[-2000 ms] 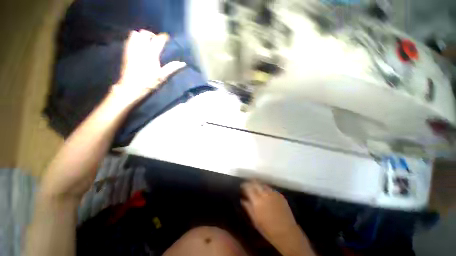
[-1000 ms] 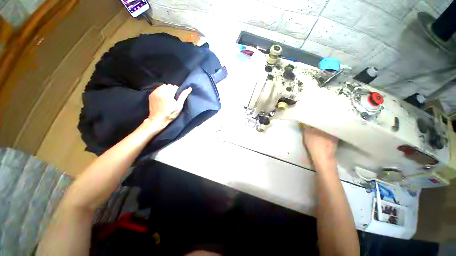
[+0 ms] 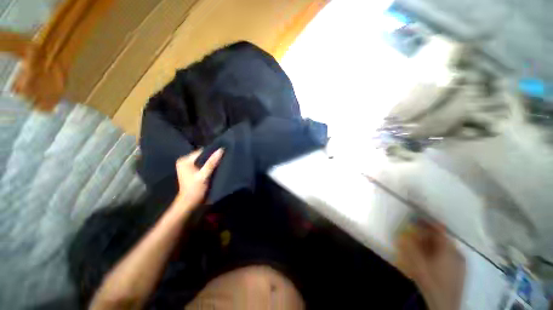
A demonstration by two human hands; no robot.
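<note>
A dark navy and black garment piece (image 3: 236,91) lies bunched at the left end of the white machine bed (image 3: 339,194) and hangs over its front edge. My left hand (image 3: 195,177) pinches a fold of the cloth between thumb and fingers at the near side. My right hand (image 3: 429,251) is blurred over the front of the bed, right of the cloth and apart from it. Its fingers look curled, with a faint yellow-green smear at them; whether it holds something I cannot tell. The sewing machine (image 3: 485,133) is blurred at the right, its needle area clear of the cloth.
A brown board (image 3: 164,66) extends behind and left of the cloth. Grey ribbed material (image 3: 73,163) is at the far left. A small tray with blue bits (image 3: 522,284) is at the lower right. My knee or leg shows at the bottom.
The view has swung left. My left hand has drawn the cloth toward me, over the bed's front edge. My right hand has come out from under the machine arm toward the front edge.
</note>
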